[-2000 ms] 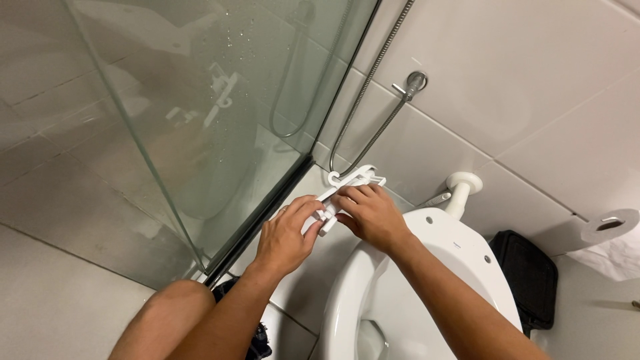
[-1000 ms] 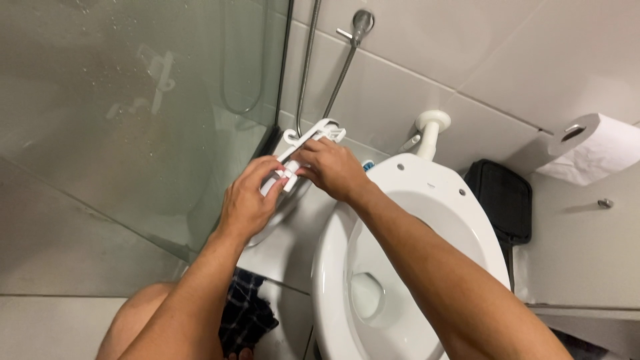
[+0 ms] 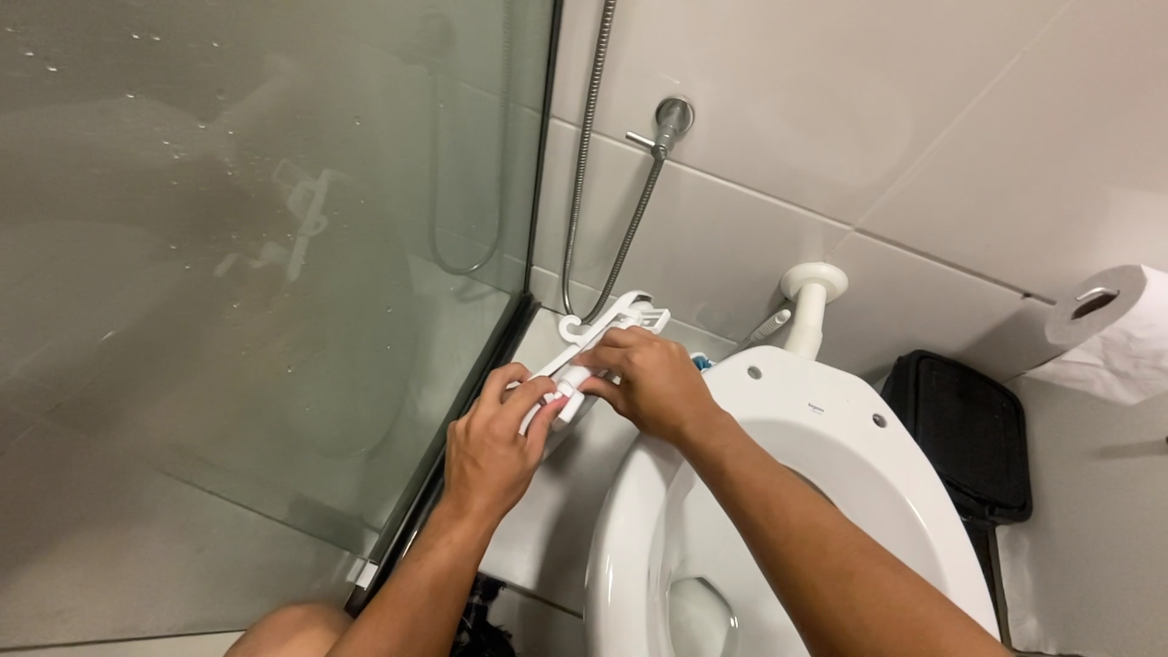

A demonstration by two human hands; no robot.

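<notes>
A white plastic fitting (image 3: pixel 584 339), long and narrow with a curled hook at its side, lies slanted between both hands, left of the toilet bowl's rear. My left hand (image 3: pixel 497 433) grips its lower end, fingertips on a small white cylindrical part (image 3: pixel 571 381). On the upper side my right hand (image 3: pixel 646 374) pinches the same fitting, thumb close to that cylindrical part. My fingers cover much of its middle, so how its parts join cannot be seen.
The white toilet bowl (image 3: pixel 630 529), without a seat, stands under my right forearm. Left is a wet glass shower panel (image 3: pixel 365 319). Behind are a metal hose (image 3: pixel 584 164) and wall valve (image 3: pixel 673 119). A black bin (image 3: pixel 963 438) and toilet paper roll (image 3: pixel 1113 319) are at right.
The view has shifted somewhat. Both hands have stayed on the white fitting, and no plain change in their hold shows.
</notes>
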